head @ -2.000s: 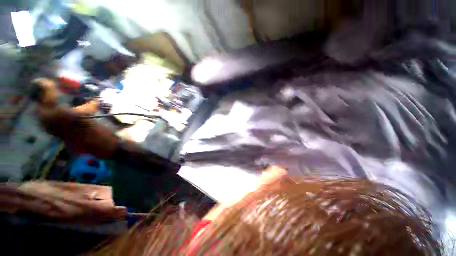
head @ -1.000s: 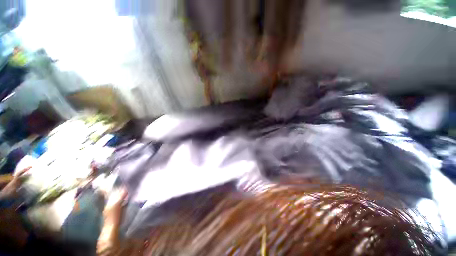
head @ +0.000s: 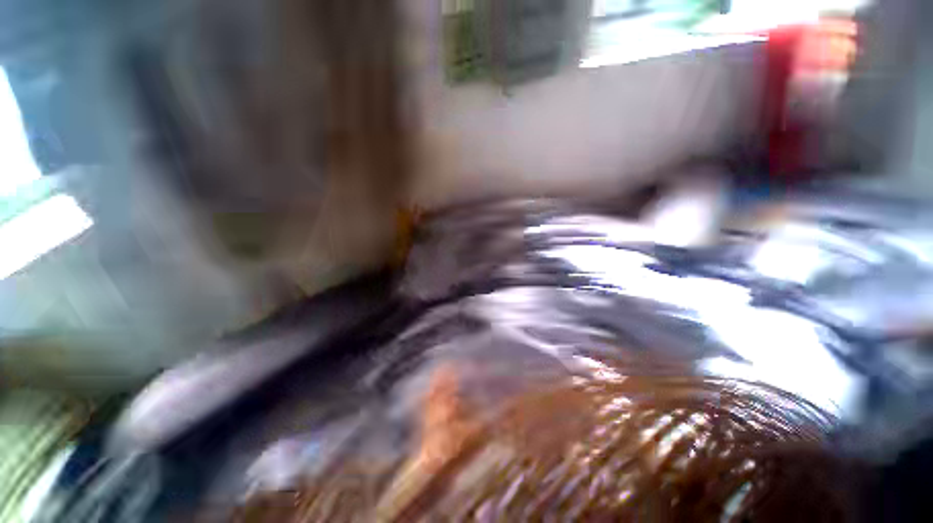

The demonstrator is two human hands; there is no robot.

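Note:
The frame is heavily blurred. My left hand (head: 444, 409) is bare and shows small at the lower middle, over grey garment cloth (head: 501, 317). Its fingers cannot be told apart, and I cannot tell whether it grips the cloth. The grey cloth lies crumpled across the middle, with bright white patches at its right. Brown hair covers the bottom of the view and hides the near part of the work. My right hand is not in view.
A long padded roll (head: 220, 388) with a pale rounded end lies at left behind the cloth. A pale wall (head: 573, 133) and hanging brown strips (head: 368, 123) stand behind. A red object (head: 798, 92) is at upper right. Yellow-green cloth (head: 36, 449) shows at lower left.
The view has swung right, so the roll and cloth sit further left and the red object has come in. My left hand now shows over the grey cloth, where a second ago it was at the cloth's left edge.

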